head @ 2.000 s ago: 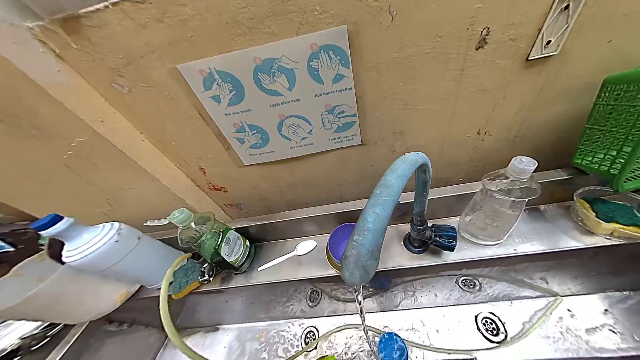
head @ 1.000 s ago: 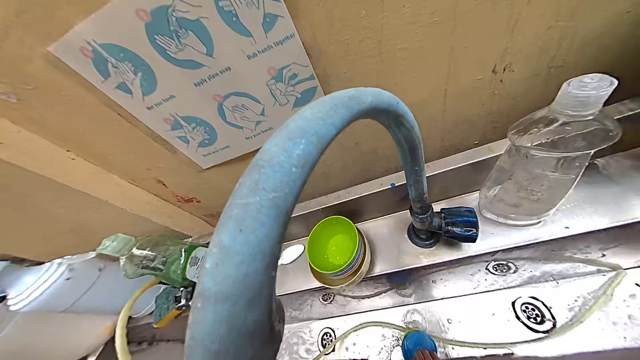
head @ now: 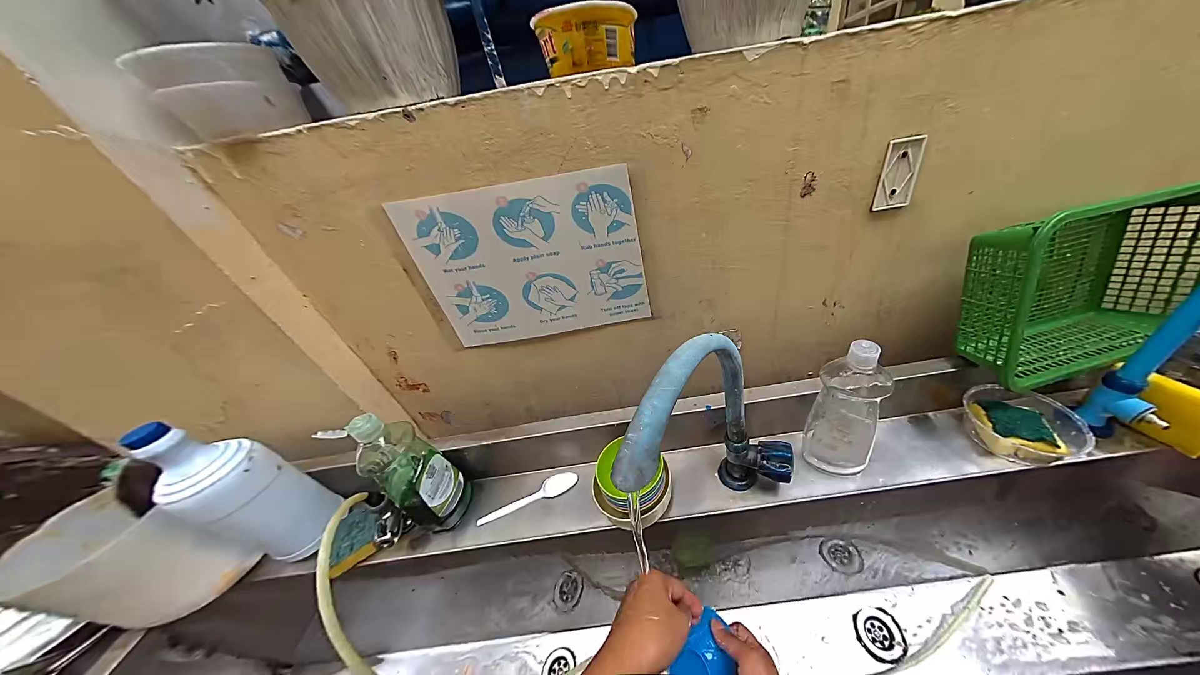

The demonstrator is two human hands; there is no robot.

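Observation:
Water runs from the curved blue faucet (head: 680, 384) onto my left hand (head: 649, 621), low in the view over the steel sink. Its fingers are at the upper left rim of a blue plastic bowl or cup (head: 698, 649). My right hand (head: 747, 650) grips the same blue piece from the right, thumb on its rim; its lower part is cut off by the frame. Behind the stream, a green bowl (head: 609, 469) sits in a stack on the ledge. A white plastic spoon (head: 530, 497) lies left of that stack.
On the ledge stand a green soap bottle (head: 422, 478), a clear bottle (head: 844, 417) and a tub with a sponge (head: 1027, 431). A green basket (head: 1031, 309) is at the right, a white jug (head: 248, 487) at the left. A pale hose (head: 330, 600) hangs into the sink.
Both hands have come into view at the blue piece under the faucet. Two seconds ago a purple bowl topped the stack; now a green one does. The view has pulled back from the faucet.

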